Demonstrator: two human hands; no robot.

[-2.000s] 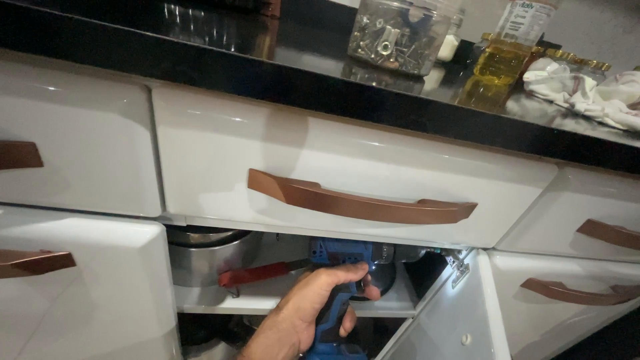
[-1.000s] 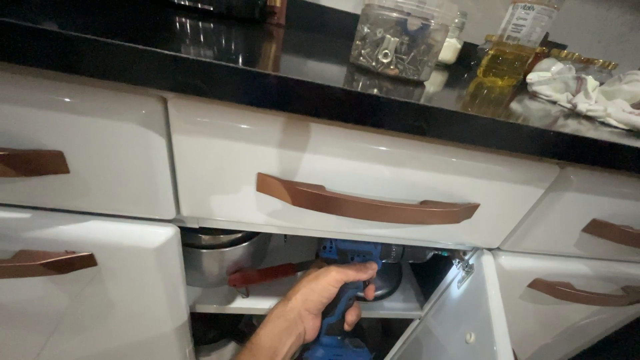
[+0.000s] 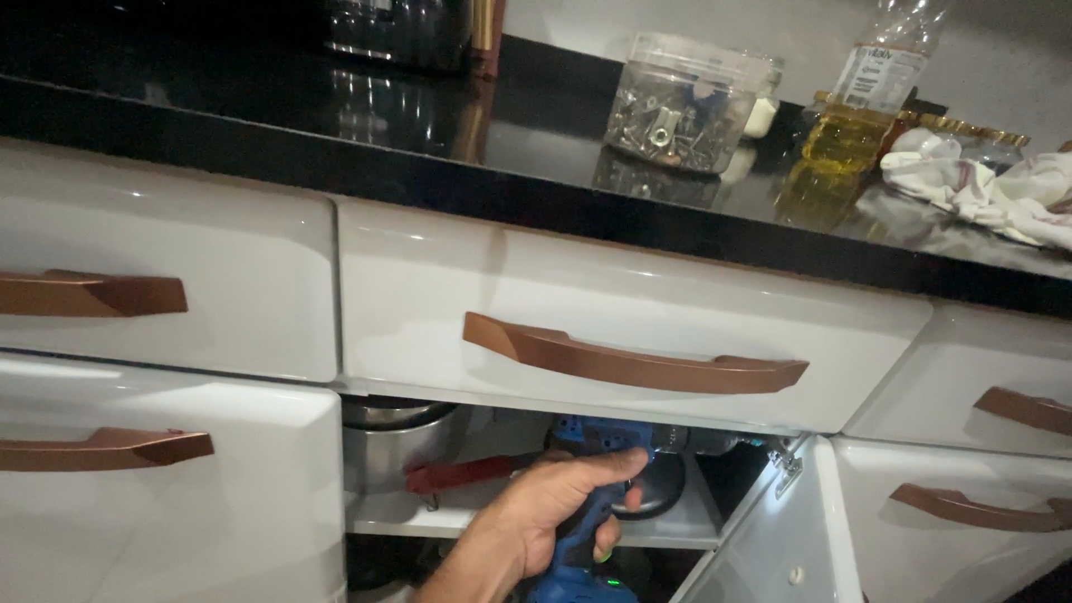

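My left hand (image 3: 553, 507) grips the handle of a blue cordless drill (image 3: 607, 435) inside the open cabinet under the middle drawer. Its thumb lies along the near side of the drill body, and its fingertips curl round the front of the handle. The drill lies level with its chuck to the right, its front end close to a metal hinge (image 3: 785, 471) at the top of the open white door (image 3: 775, 536). The exact contact at the hinge is too small to tell. A green light shows near the drill's base. My right hand is out of view.
A steel pot (image 3: 389, 448) and a red-handled utensil or pan (image 3: 461, 475) are on the shelf (image 3: 419, 523). Above are the drawer's copper-coloured handle (image 3: 636, 364) and the black countertop (image 3: 536, 197), bearing a plastic tub of screws (image 3: 678, 109), an oil bottle (image 3: 863, 100) and a cloth (image 3: 980, 188).
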